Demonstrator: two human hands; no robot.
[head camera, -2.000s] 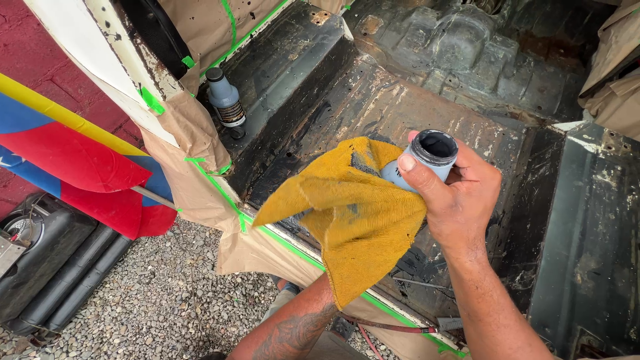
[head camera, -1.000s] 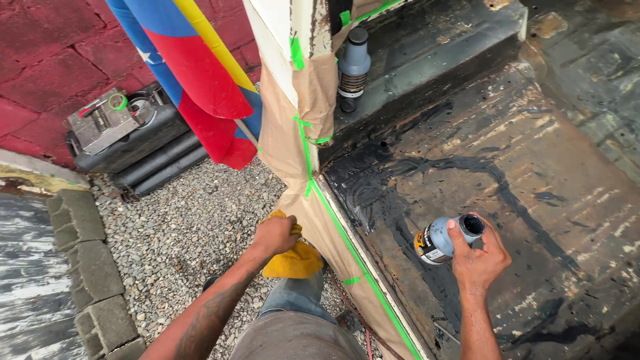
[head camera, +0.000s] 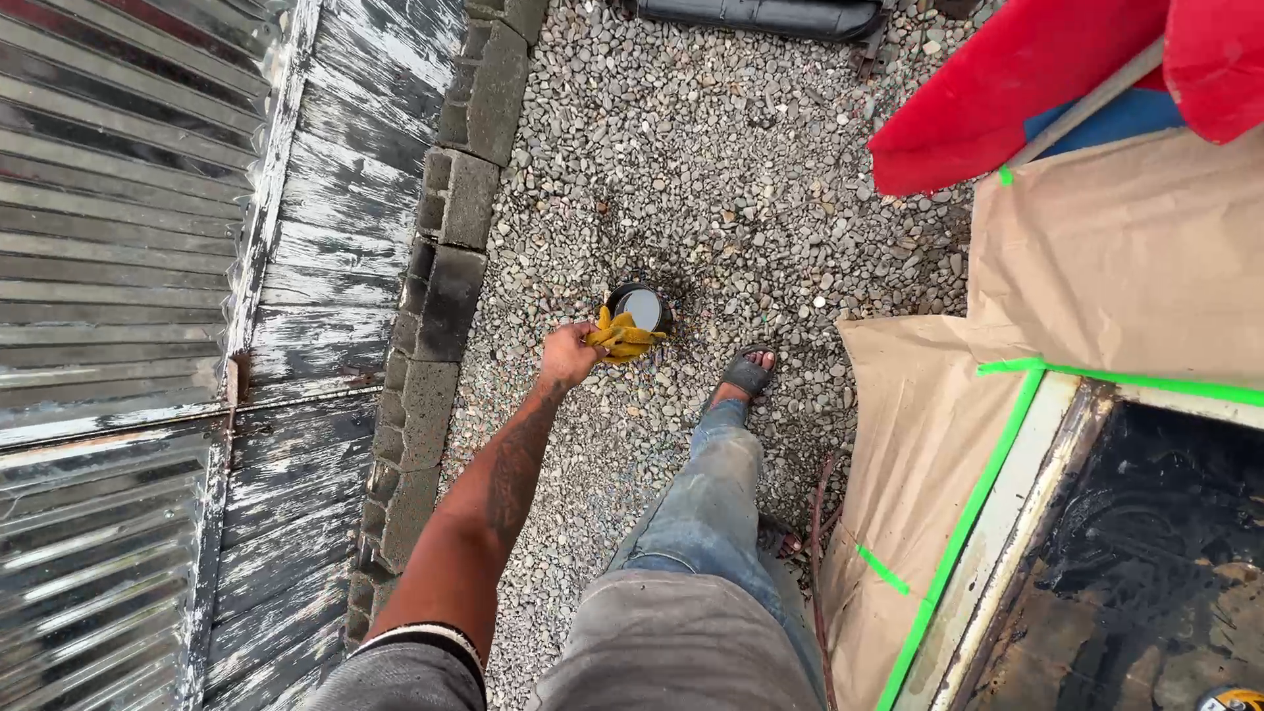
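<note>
My left hand (head camera: 573, 354) pinches a yellow cloth (head camera: 624, 340) at its left end. The cloth lies against the near rim of a small dark round container (head camera: 665, 314) on the gravel, with a pale grey disc-like surface (head camera: 643, 309) inside it; whether that is liquid or a lid, I cannot tell. My right hand is out of view. At the bottom right corner, part of a bottle with a yellow and black label (head camera: 1230, 701) shows on the dark-smeared metal floor (head camera: 1136, 583).
Concrete blocks (head camera: 452, 304) line the gravel at left, beside weathered corrugated sheets (head camera: 109, 296). Brown masking paper (head camera: 908, 395) with green tape edges the vehicle body at right. A red and blue flag (head camera: 1017, 89) hangs at upper right, and a black case (head camera: 760, 14) lies at the top.
The view has swung left to the gravel. My left hand has moved out to the dark container with the yellow cloth. My right hand, holding the bottle one second ago, has left the view.
</note>
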